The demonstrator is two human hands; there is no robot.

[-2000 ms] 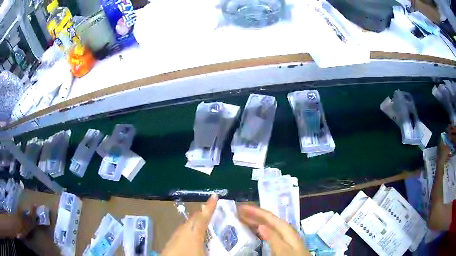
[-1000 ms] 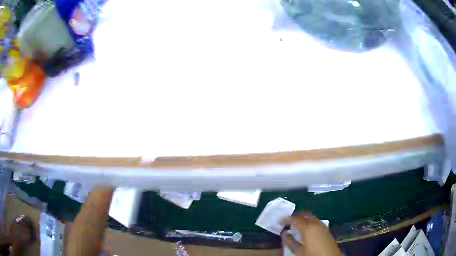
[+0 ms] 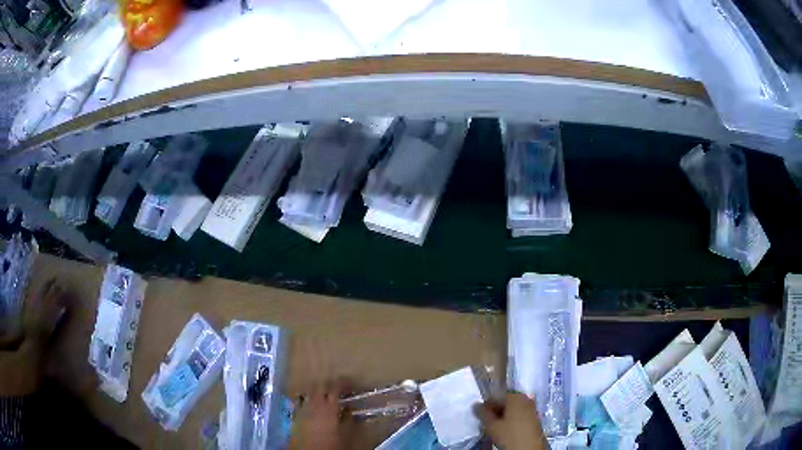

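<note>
My right hand [image 3: 514, 424], at the bottom edge, pinches the right edge of a white folded leaflet [image 3: 453, 407]. A light-blue packet [image 3: 413, 433] shows partly under the leaflet. My left hand [image 3: 321, 417] is blurred and cut off by the bottom edge. It is over the brown board beside a long slim accessory in a clear bag [image 3: 382, 400]; its fingers are too blurred to tell a grip. A long translucent tray [image 3: 538, 338] lies just beyond my right hand. A tray with a black cable [image 3: 253, 378] lies left of my left hand.
Trays and cartons lie in groups on the green belt [image 3: 457, 272] under the shelf edge [image 3: 396, 88]. Printed cartons [image 3: 690, 395] and blue-white packets [image 3: 626, 395] are at right. More trays [image 3: 183, 373] are at left, near another person's hand [image 3: 40, 308].
The view has tilted back down to the bench. My right hand has brought a white leaflet from the belt side to the board. My left hand has come back from the belt; a white carton now lies there.
</note>
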